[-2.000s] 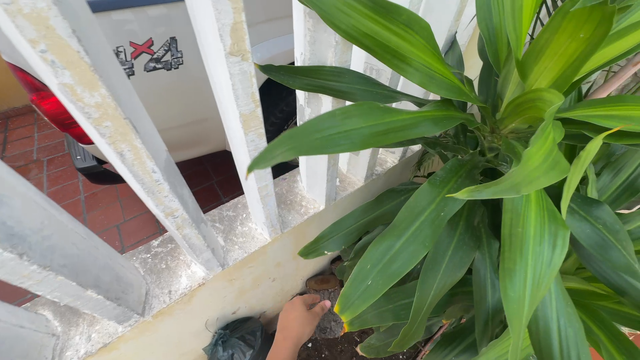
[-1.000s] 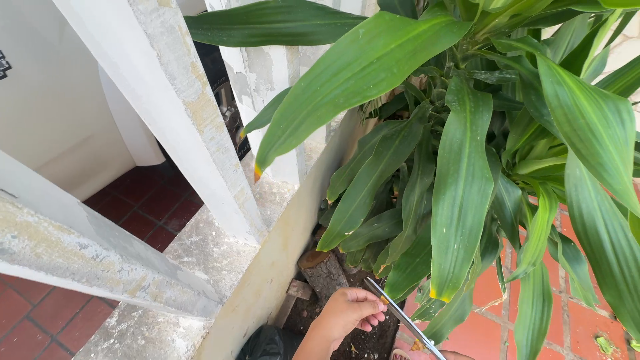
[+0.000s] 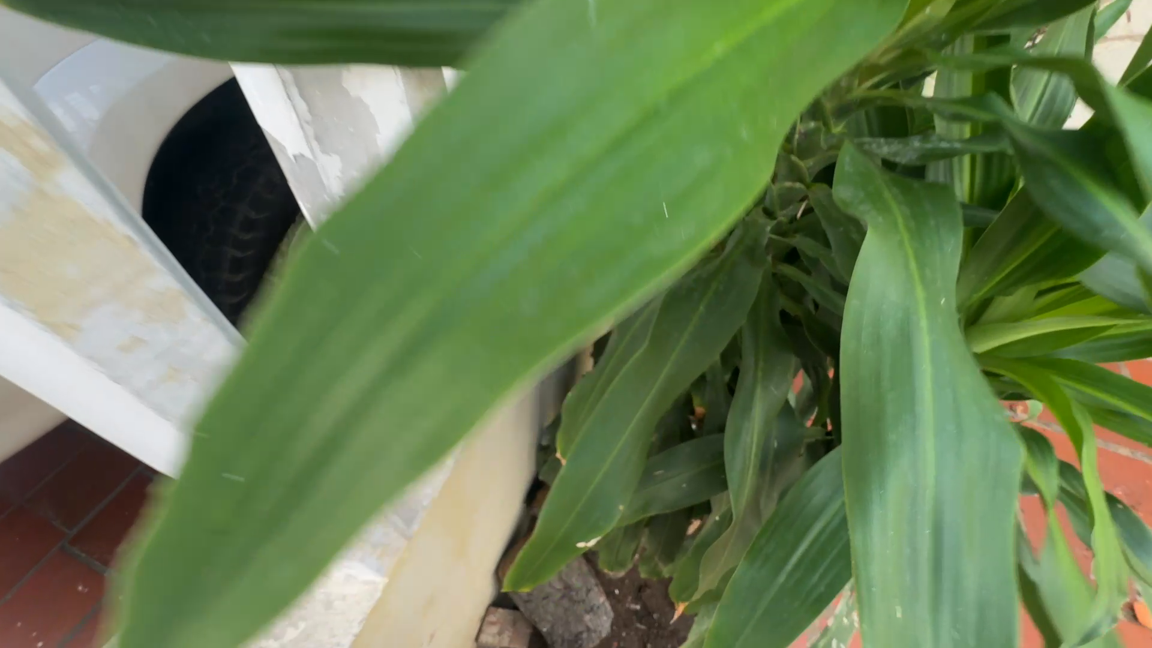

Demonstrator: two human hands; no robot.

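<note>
Neither my left hand nor my right hand shows in the head view now. A broad green leaf (image 3: pixel 486 270), close to the camera and blurred, crosses the view from upper right to lower left. Behind it, at the right, long leaves of a leafy plant (image 3: pixel 927 387) hang down, one of them wide and drooping. Under the foliage, near the bottom edge, a grey stone or log piece (image 3: pixel 567 605) lies on dark soil (image 3: pixel 639 607). The long metallic tool seen earlier is out of view.
White slats with peeling paint (image 3: pixel 99 261) lean across the left, above a low cream wall (image 3: pixel 450 549). Behind them are a vehicle's tire (image 3: pixel 220 193) and dark red floor tiles (image 3: pixel 54 549). Orange-red paving (image 3: pixel 1116 477) shows through leaves at the right.
A hand by the soil, with a long metallic tool beside it, showed at the bottom one second ago; both are out of view now. The view has moved closer to the leaves.
</note>
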